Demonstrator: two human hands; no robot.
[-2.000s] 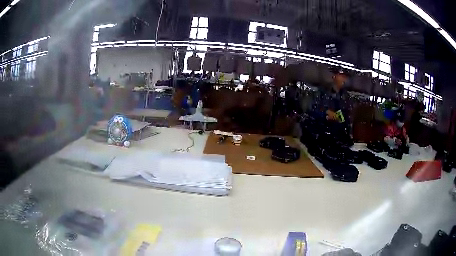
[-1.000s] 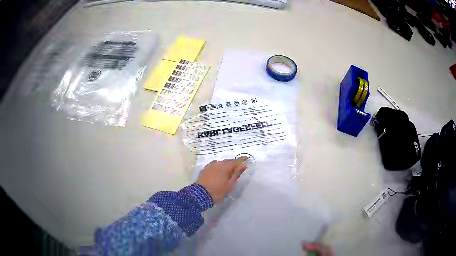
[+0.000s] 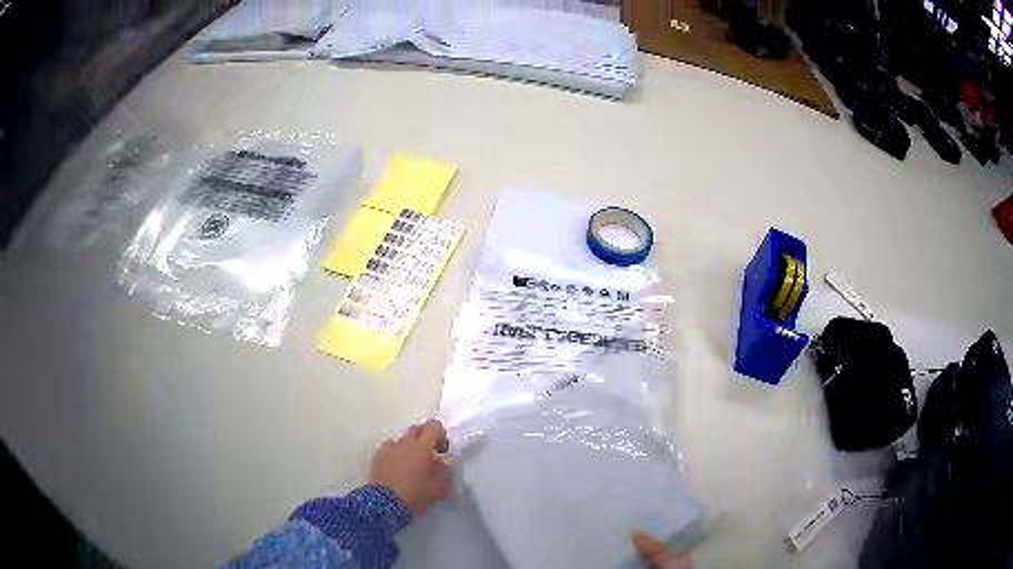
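A clear polybag (image 3: 572, 333) with black print lies on the white paper, its open end towards me. A flat white tissue paper piece (image 3: 567, 500) lies at that end, its far part under the clear plastic. Whether anything is inside the tissue is hidden. My left hand (image 3: 413, 467) pinches the polybag's left edge near its mouth. My right hand (image 3: 660, 550) is mostly cut off by the bottom edge; its thumb lies on the tissue's near right part, with the other fingers hidden.
Blue tape roll (image 3: 620, 236) on the white paper (image 3: 517, 217). Tape dispenser (image 3: 771, 306) to the right, then black bags (image 3: 866, 383) with a hang tag (image 3: 816, 522). Barcode stickers (image 3: 402, 270) on yellow backing and more polybags (image 3: 250, 222) at left. Paper stack (image 3: 489, 45) and brown board (image 3: 733, 50) beyond.
The view first tilted down from the hall to the table. My left hand has moved from the polybag's middle to its left edge. The polybag lies straighter, and the tissue overlaps its mouth.
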